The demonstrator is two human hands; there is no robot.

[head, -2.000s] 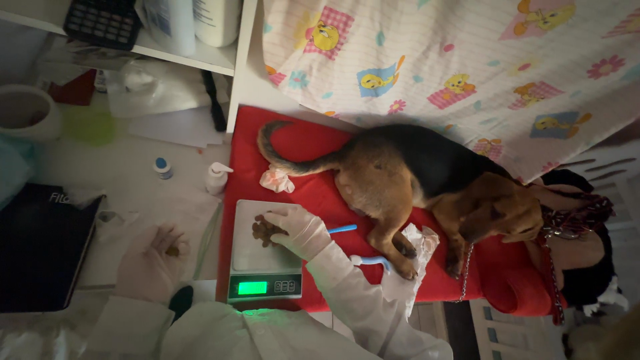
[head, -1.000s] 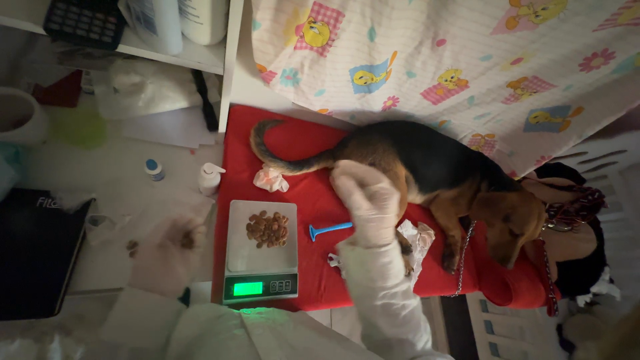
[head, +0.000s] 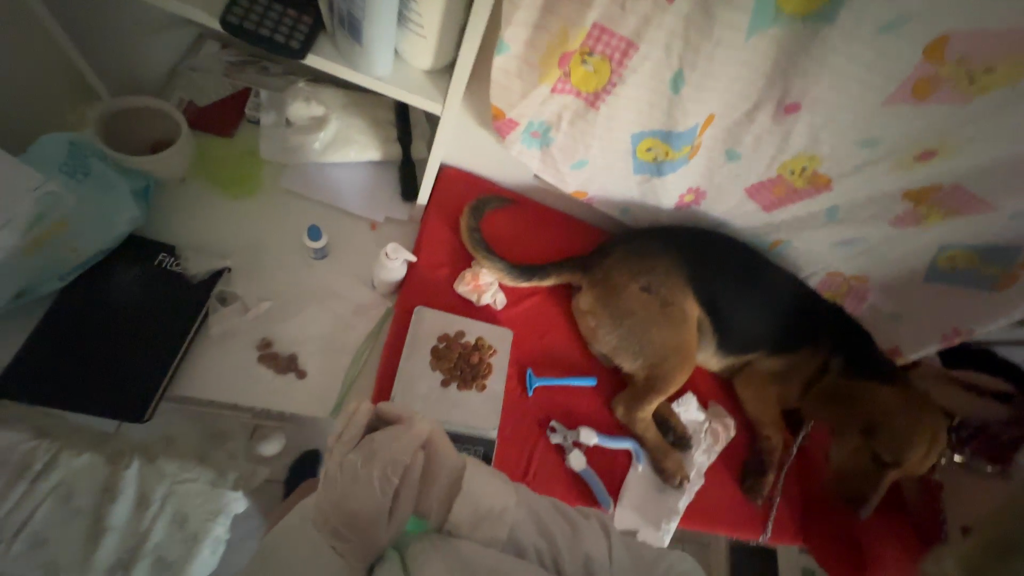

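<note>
My left hand (head: 364, 472) and my right hand (head: 428, 456), both in pale translucent gloves, are together just below the digital scale (head: 408, 384); whether anything is between them is hidden. A heap of round brown pieces (head: 464, 362) lies on the scale's plate. A smaller group of brown pieces (head: 280, 360) lies on the white surface to the left. Right of the scale are a blue disposable razor (head: 564, 382) and blue-handled nail clippers (head: 596, 456). A black and tan dog (head: 744, 296) lies on its side on the red cloth (head: 544, 320).
Crumpled tissue (head: 478, 286) lies by the dog's tail, and white paper (head: 680, 480) under its hind paws. A white pump bottle (head: 390, 268), a small blue-capped bottle (head: 316, 242) and a black notebook (head: 112, 328) are on the left surface. A patterned curtain (head: 720, 96) hangs behind.
My right hand has moved from above the dog's hindquarters back to my left hand. My left hand has left the small group of pieces. The nail clippers now show fully.
</note>
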